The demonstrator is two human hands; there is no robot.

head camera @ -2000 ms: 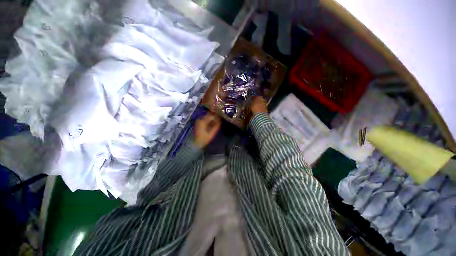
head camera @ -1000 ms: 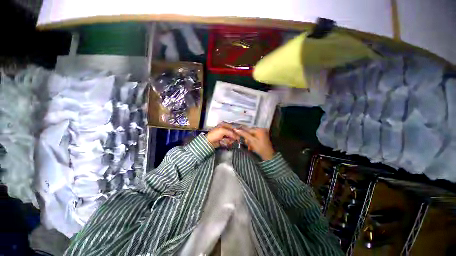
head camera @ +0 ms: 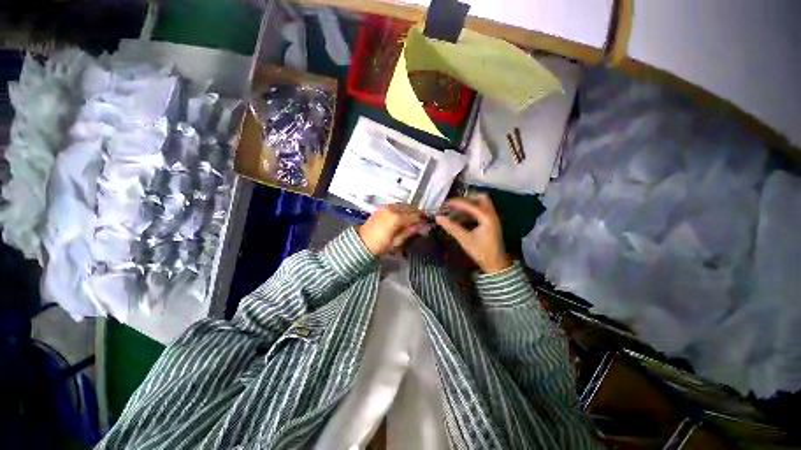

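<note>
My left hand (head camera: pixel 393 229) and my right hand (head camera: pixel 477 231) meet in front of my chest. Their fingertips pinch a small item (head camera: pixel 431 215) between them, too small and blurred to identify. The open brown carton (head camera: pixel 243 157), left of centre, holds a heap of glinting clear and purplish packets (head camera: pixel 296 129). A white tray or sheet (head camera: pixel 353 175) with grey shapes lies just beyond my hands, right of the carton. A pale packet or strip (head camera: pixel 442 179) lies at its right edge.
A red basket (head camera: pixel 362 74) stands behind, partly covered by a hanging yellow sheet (head camera: pixel 483 70) with a black clip (head camera: pixel 445 19). Two dark sticks (head camera: pixel 515 146) lie on a white pad (head camera: pixel 535 174). Bag rows fill left (head camera: pixel 122 191) and right (head camera: pixel 660 211). Wire rack (head camera: pixel 598 380) lower right.
My right hand has left the carton and joined my left hand at my chest, with a small item now between the fingers. The camera view has turned, shifting the bench contents.
</note>
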